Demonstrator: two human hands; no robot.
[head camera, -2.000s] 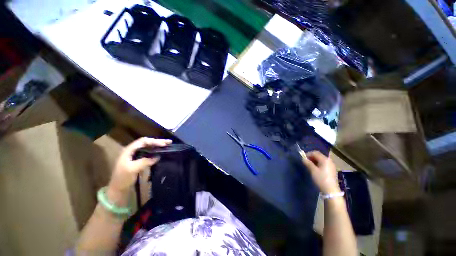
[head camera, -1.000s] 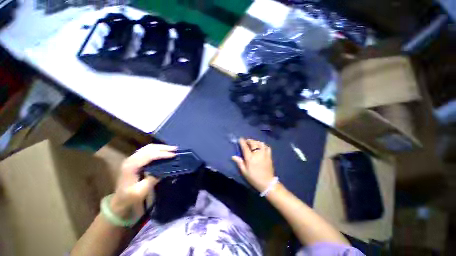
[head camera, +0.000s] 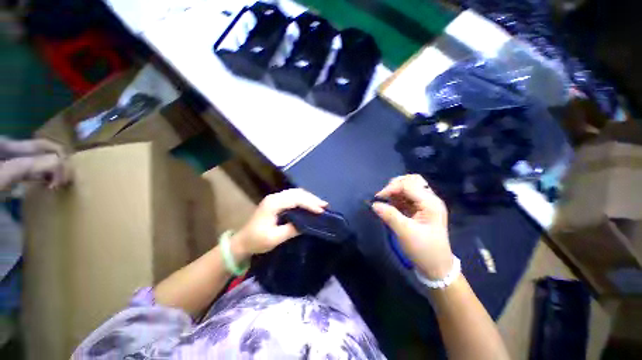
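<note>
My left hand (head camera: 281, 221) grips one end of a black housing (head camera: 299, 264) over my lap; an angled dark end face points toward the mat. My right hand (head camera: 419, 221) is above the dark mat (head camera: 338, 165), thumb and index finger pinched together. It appears to hold the pliers: one blue handle (head camera: 396, 247) shows beside the palm and a small dark tip at the fingertips; the rest is hidden. A heap of small black pieces (head camera: 464, 151) lies beyond, under a clear bag (head camera: 479, 84). A thin white-tipped item (head camera: 486, 256) lies on the mat.
Three joined-looking black housings (head camera: 299, 56) stand on the white surface (head camera: 281, 130). A large carton (head camera: 105, 246) is at left, with another person's hand (head camera: 35, 165) on it. More cartons (head camera: 612, 190) and a black wrapped item (head camera: 559, 320) are at right. A red stool (head camera: 84, 60) is far left.
My right hand left the white-tipped item, moved left to the pliers and now has fingertips pinched. My left hand tilted the housing. The view shifted left; another person's hand came into view.
</note>
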